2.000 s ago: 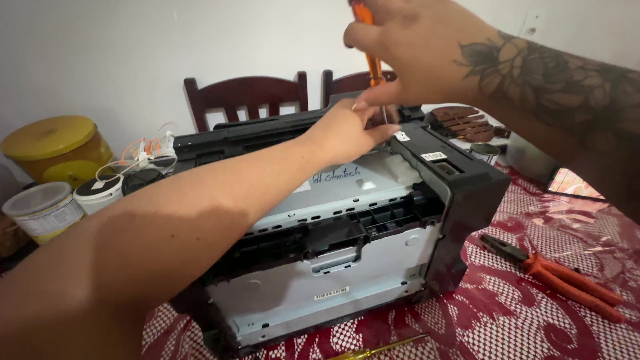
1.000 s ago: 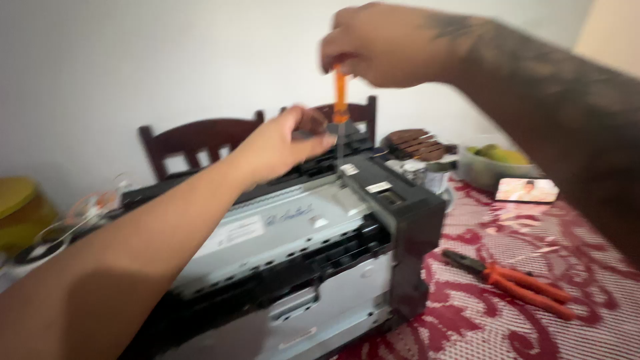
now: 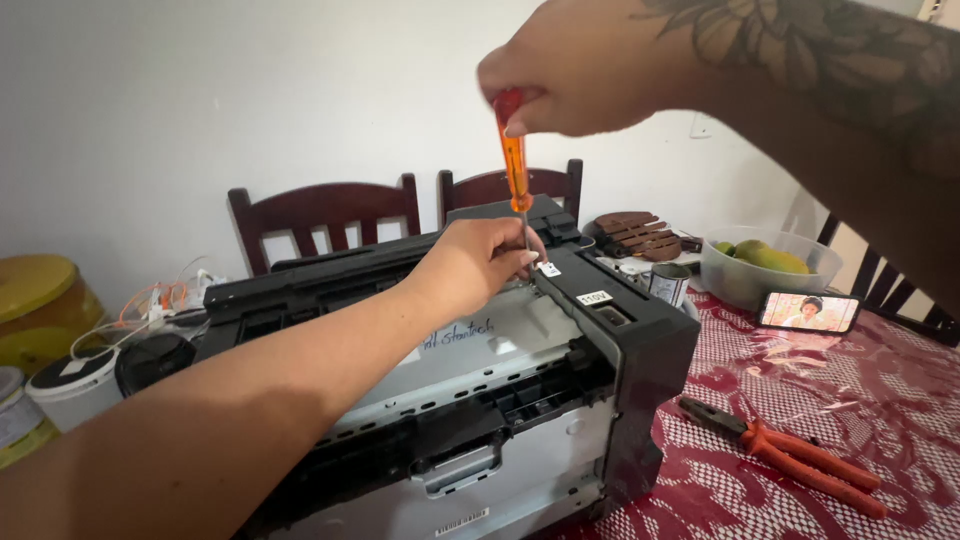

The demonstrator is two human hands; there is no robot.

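Observation:
A black printer [image 3: 652, 360] lies on the table with its grey metal panel [image 3: 375, 375] exposed, which bears handwriting. My right hand [image 3: 570, 75] grips the orange translucent handle of a screwdriver [image 3: 514, 169] from above. The shaft points down, nearly upright, at the seam between the metal panel and the black side cover; its tip is hidden. My left hand [image 3: 487, 259] has its fingers around the lower shaft near that seam. Whether they pinch the shaft or only touch it is hard to see.
Pliers with red handles [image 3: 814, 465] lie on the red and white patterned tablecloth [image 3: 720, 499] at the right. Behind them are a propped phone [image 3: 810, 312], a plastic bowl [image 3: 832, 262] of fruit and an open can [image 3: 669, 283]. Cables [image 3: 154, 304] and tubs [image 3: 79, 390] stand at the left; chairs [image 3: 322, 199] behind.
The screwdriver stays in my right hand, with my left hand by its shaft throughout. The view has shifted between frames. No object has plainly been taken up or let go.

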